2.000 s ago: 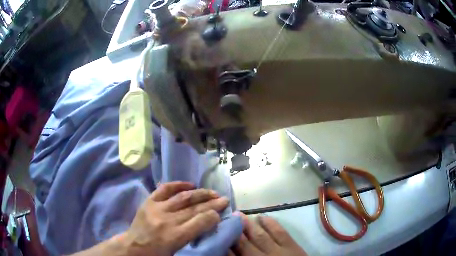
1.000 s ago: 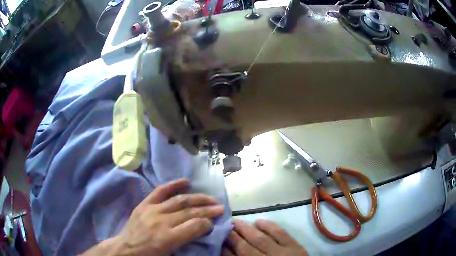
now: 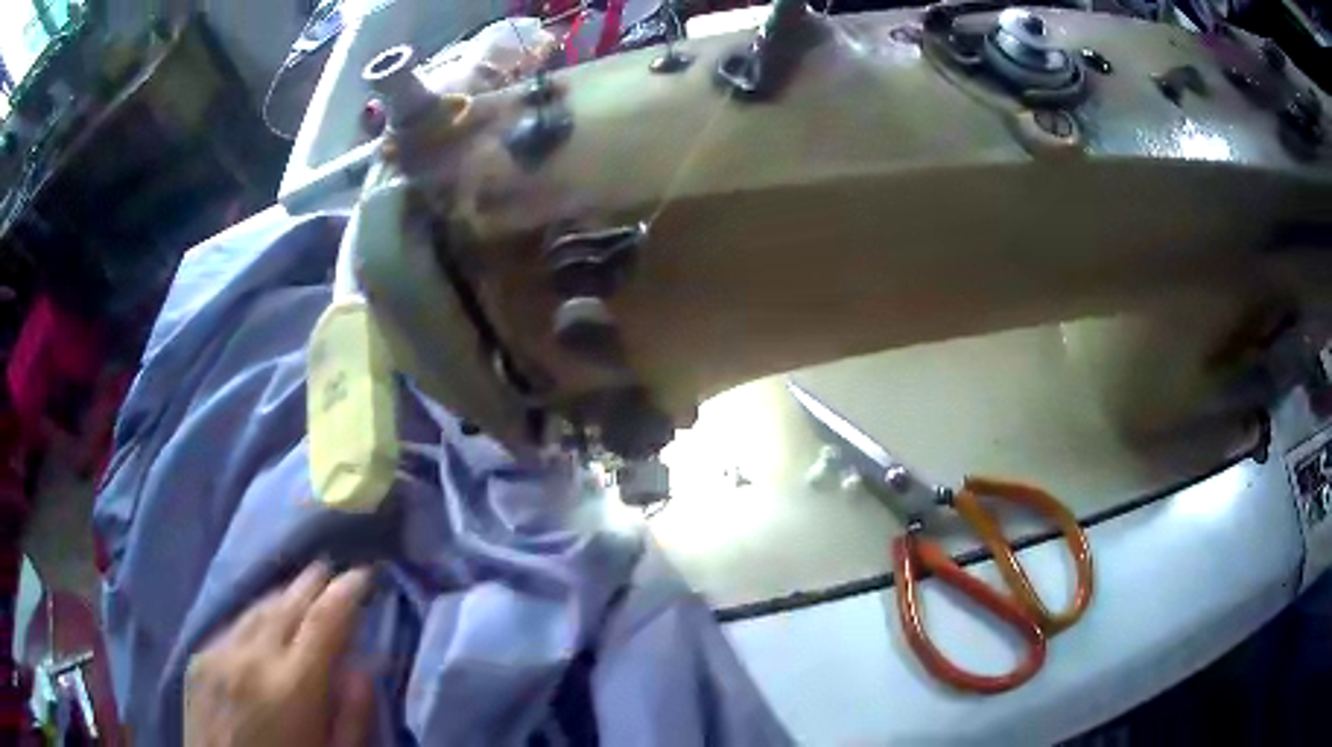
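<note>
The blue-grey garment [image 3: 497,628] lies in loose folds left of and under the left end of the beige sewing machine head [image 3: 906,234], and hangs over the table's front edge. My left hand [image 3: 285,664] is blurred and lies on the cloth at the lower left; whether its fingers grip the cloth is unclear. My right hand is not in view. The presser foot area [image 3: 592,467] is bright, with cloth at it; the needle cannot be made out.
Scissors [image 3: 935,511] with orange-brown handles lie right of the needle area, beside small white scraps [image 3: 836,467]. A pale yellow lamp [image 3: 351,409] hangs left of the head. A round red-brown stool [image 3: 56,628] stands at the lower left.
My left hand has moved left, away from the presser foot. My right hand has left the picture. The cloth, flat near the foot before, is now bunched and spreads further right over the front edge.
</note>
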